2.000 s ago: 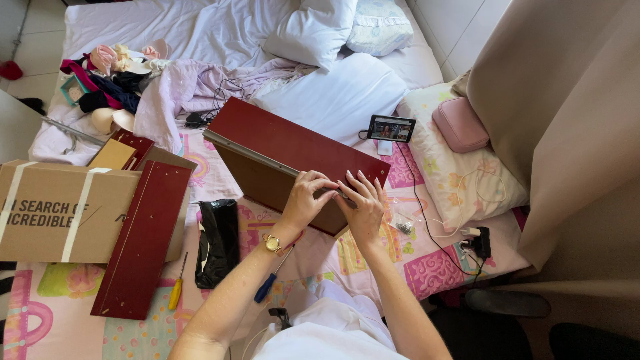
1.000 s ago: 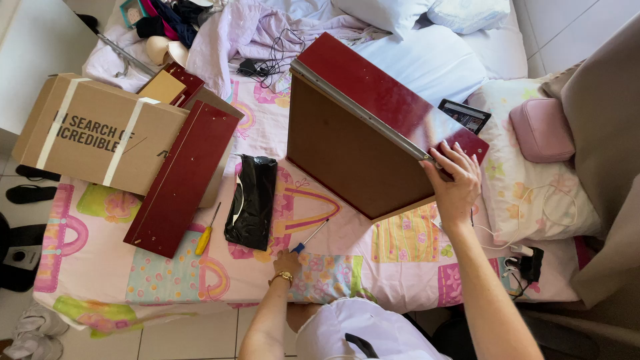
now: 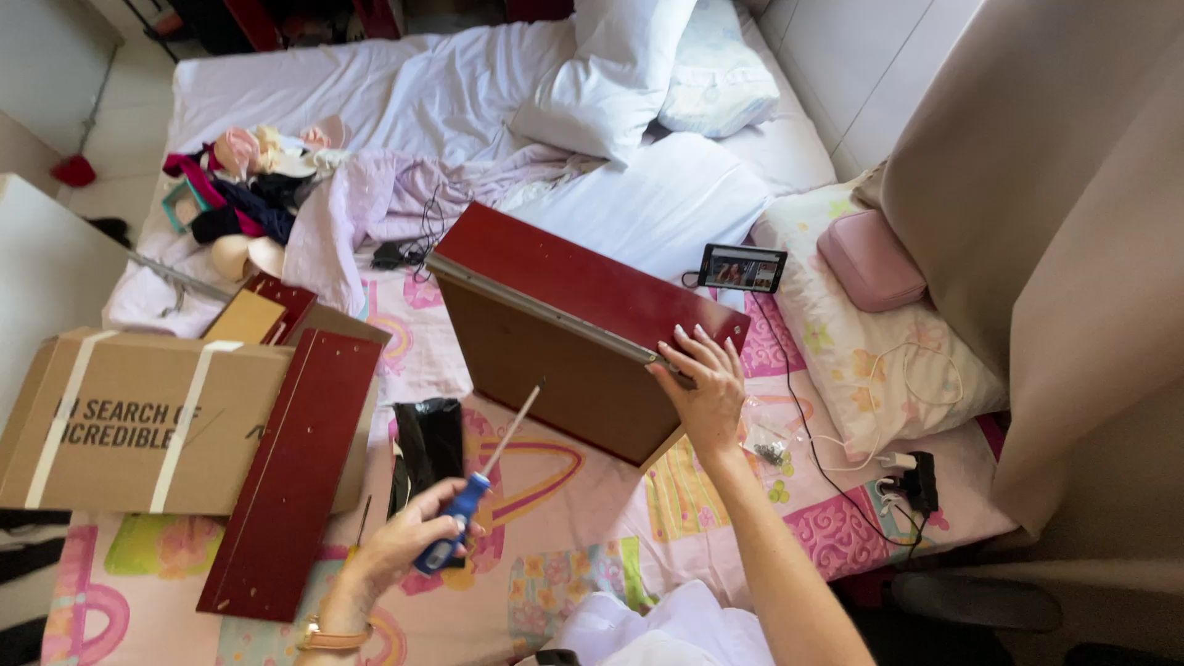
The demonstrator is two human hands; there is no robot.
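My left hand (image 3: 416, 532) grips the blue handle of a screwdriver (image 3: 460, 518), its shaft pointing up and away over the bed. A drawer-like wooden box with dark red sides (image 3: 592, 287) and a brown bottom panel stands tilted on its edge on the bedding. My right hand (image 3: 708, 393) holds that box at its near right corner, fingers on the red side and thumb by the metal rail (image 3: 546, 310) along the edge. A small clear bag of metal hardware (image 3: 770, 449) lies just right of my right wrist.
At left a loose dark red board (image 3: 291, 481) leans on a cardboard box (image 3: 139, 425). A black plastic bag (image 3: 430, 449) lies beside it. A phone (image 3: 743, 268) with a cable, a pink case (image 3: 869, 259) and a black plug adapter (image 3: 918, 481) are at right. Clothes (image 3: 250, 199) lie at upper left.
My left hand, low beside the screwdriver on the bed one second ago, now holds it raised. My right hand stays at the box's corner. Two seconds ago both hands were at that corner.
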